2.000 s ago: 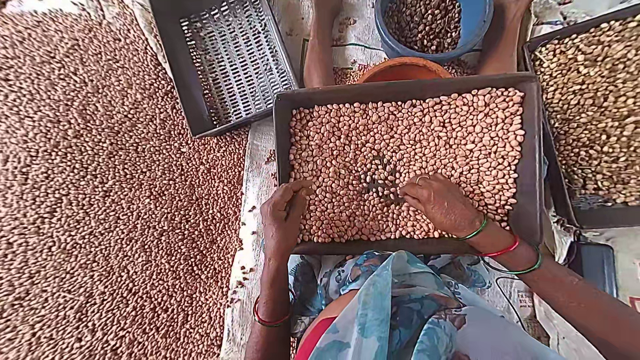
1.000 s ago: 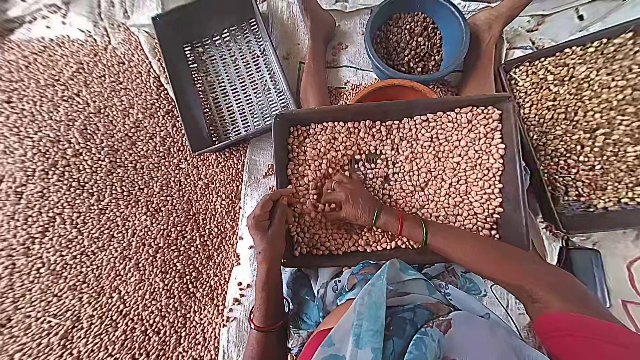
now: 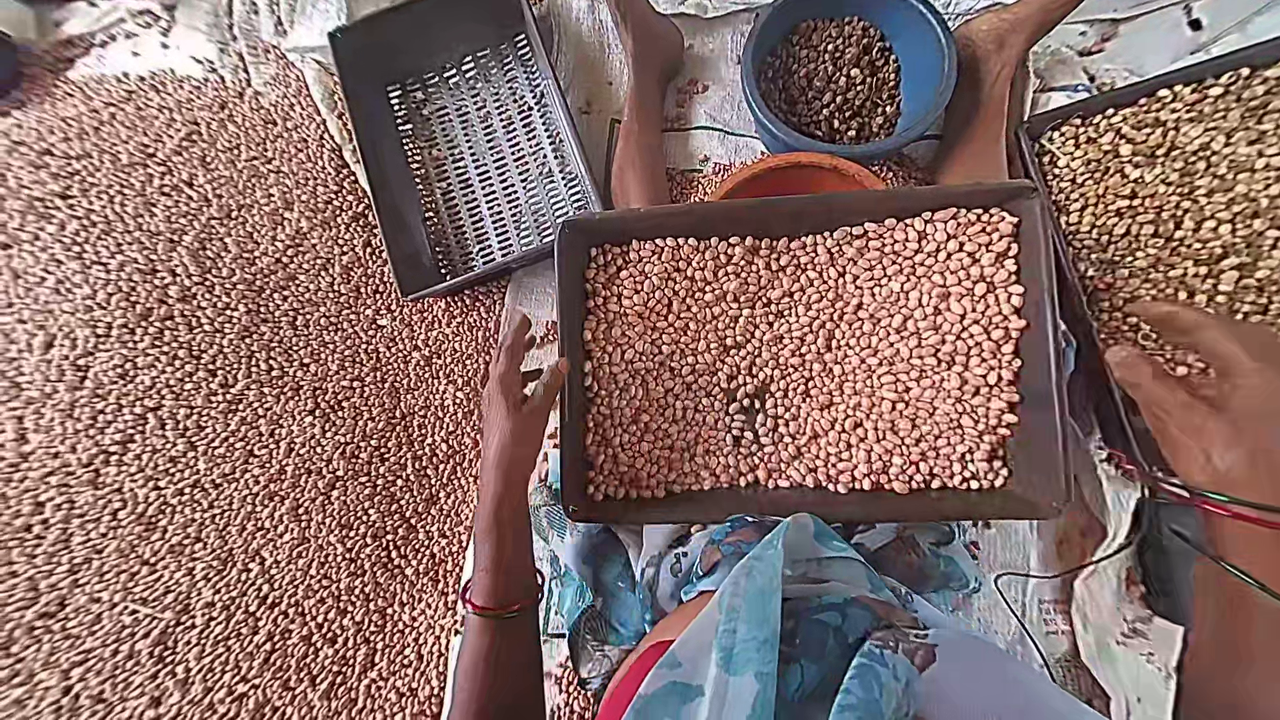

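A dark rectangular tray (image 3: 815, 505) lies across my lap, covered with pinkish-brown nuts or beans (image 3: 850, 350); a small patch of its bottom shows near the lower middle. Beside its left wall is my left hand (image 3: 520, 375), fingers apart, thumb at the rim, holding nothing. My right hand (image 3: 1200, 390) is over the near left part of a second dark tray (image 3: 1070, 240) of paler, yellowish-brown pieces (image 3: 1170, 190). Its thumb and fingers are apart, somewhat blurred, and whether a small piece is between them cannot be told.
Many similar nuts or beans (image 3: 220, 400) spread over the left side. A black slotted tray (image 3: 400, 230) stands at the upper left. Beyond my tray are an orange bowl (image 3: 795, 175) and a blue tub (image 3: 940, 80) of dark pieces, between two bare feet. A thin cable (image 3: 1020, 615) lies at lower right.
My right hand has moved from among the nuts in the lap tray to the tray on the right. My left hand, earlier at the lap tray's left edge with fingers bent, has opened outside it.
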